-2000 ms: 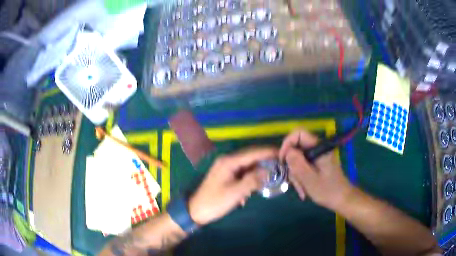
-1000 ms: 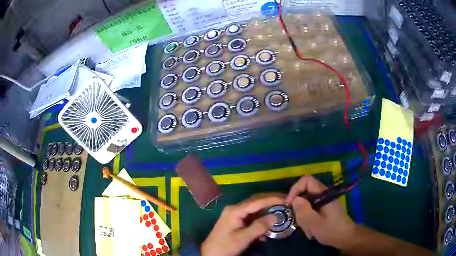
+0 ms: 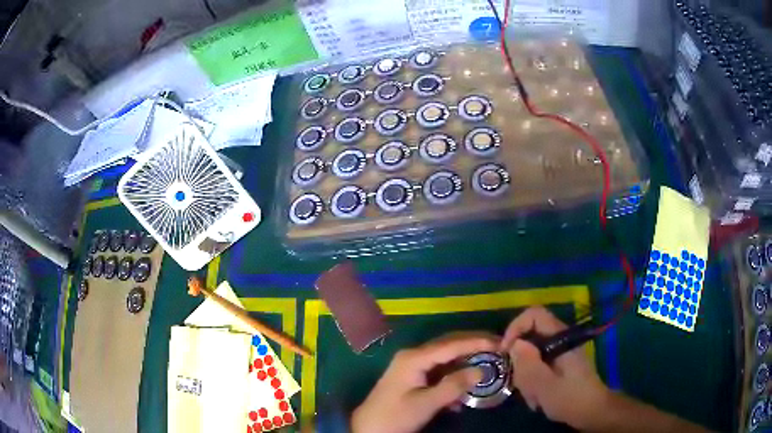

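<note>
My left hand (image 3: 415,385) holds a round metal push-button switch (image 3: 487,378) by its rim, low in the view, with its ringed face turned up towards me. My right hand (image 3: 554,372) holds a black pen-like test probe (image 3: 569,340) with a red wire at its back end. The fingertips of my right hand are at the upper right edge of the switch. The probe's tip is hidden by my fingers, so contact cannot be told. The red wire (image 3: 606,190) runs up across the tray.
A clear blister tray (image 3: 406,232) with rows of switches stands behind my hands. A maroon rectangle (image 3: 353,307) lies left of them. A white fan (image 3: 188,196), orange-brown stick (image 3: 251,319) and red dot stickers (image 3: 272,389) are at left. Blue dot stickers (image 3: 675,287) lie at right.
The view has shifted and become sharper, so the bench items sit lower in it than two seconds ago. My left hand keeps the switch and my right hand keeps the probe at its edge.
</note>
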